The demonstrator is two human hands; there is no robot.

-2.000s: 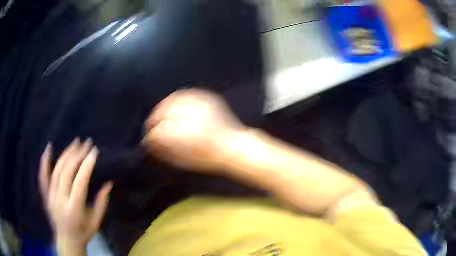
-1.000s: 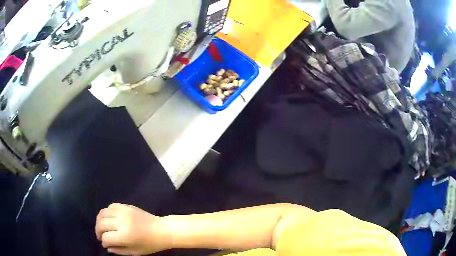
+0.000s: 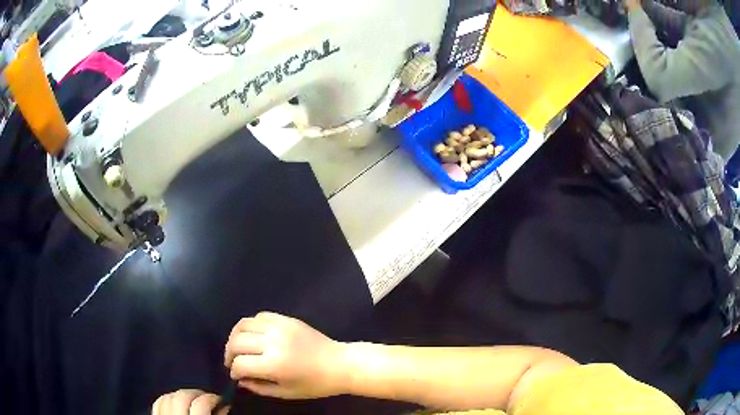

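Note:
The black fabric panel (image 3: 268, 235) covers the table under the machine head and runs down to the bottom edge. A pale streak (image 3: 104, 281) lies on it, left of the needle area. The white sewing machine (image 3: 187, 105) stands over the cloth, its presser foot and needle area (image 3: 152, 253) lit. My right hand (image 3: 280, 357) is closed on the black cloth near the bottom centre. My left hand (image 3: 188, 403) is cut off by the bottom edge; its fingers hold a dark fold of cloth beside my right hand.
A blue tray (image 3: 466, 138) with small brownish pieces stands right of the machine. An orange card (image 3: 539, 69) lies behind it. A pale table edge (image 3: 406, 258) runs diagonally. Plaid cloth (image 3: 665, 154) and another person's grey sleeve (image 3: 690, 57) are at the upper right.
The view has shifted, so the machine and tray appear further right than a second ago. My left hand has come into view at the bottom, beside my right hand.

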